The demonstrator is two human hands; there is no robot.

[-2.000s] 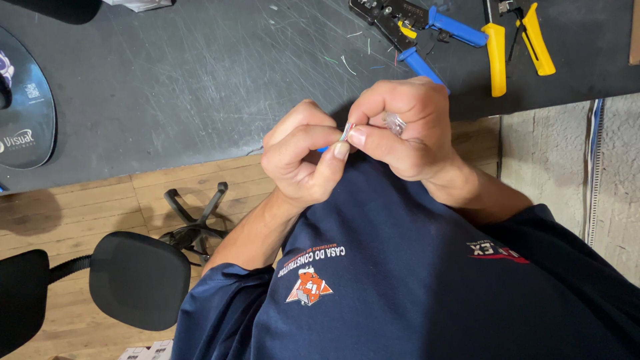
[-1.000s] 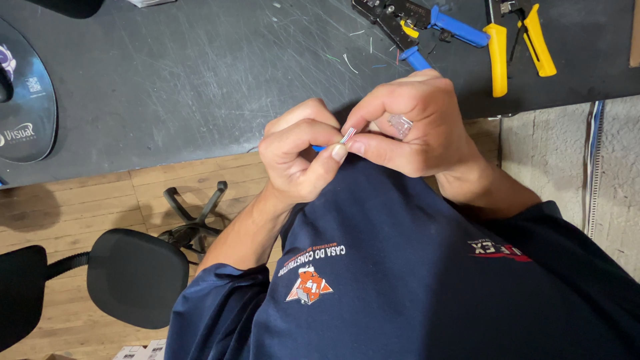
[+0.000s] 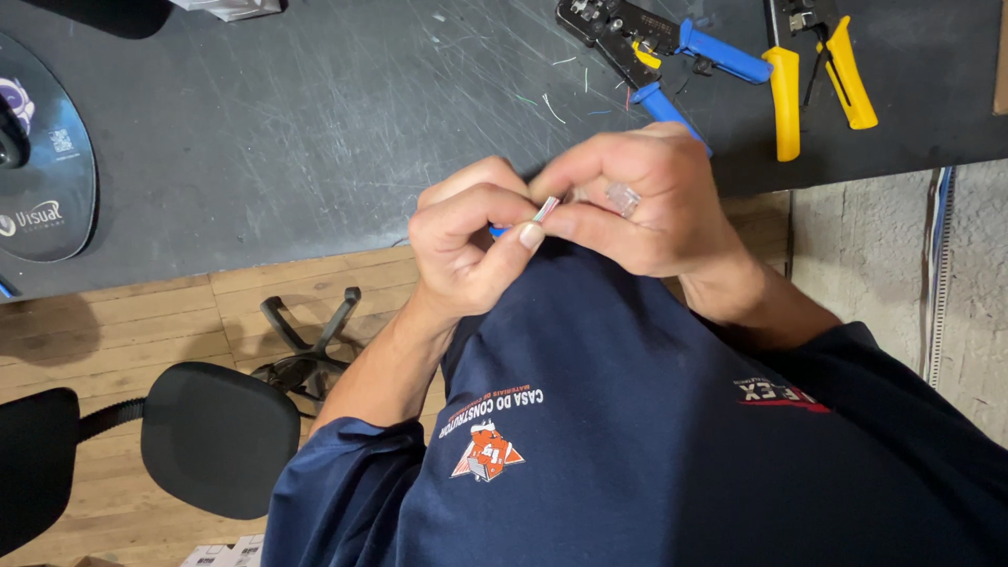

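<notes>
My left hand (image 3: pixel 476 236) pinches a blue network cable (image 3: pixel 498 231) between thumb and forefinger. The cable's short coloured wires (image 3: pixel 546 208) stick up side by side past the thumb tip. My right hand (image 3: pixel 638 201) is close beside it, its thumb and forefinger near the wire ends; whether they touch the wires is unclear. A clear plastic modular plug (image 3: pixel 623 199) is tucked in the curled fingers of my right hand. Both hands are in front of the dark blue shirt, by the table's near edge.
Blue-handled crimping pliers (image 3: pixel 630 47) and a yellow-handled tool (image 3: pixel 815 71) lie on the dark table (image 3: pixel 315 118). Snipped wire bits (image 3: pixel 554 109) are scattered near the pliers. A round mouse pad (image 3: pixel 47 173) is at left. Below stands an office chair (image 3: pixel 220 441).
My right thumb and forefinger have shifted at the wire ends, which show more clearly than two seconds ago. My left hand has kept its hold on the cable.
</notes>
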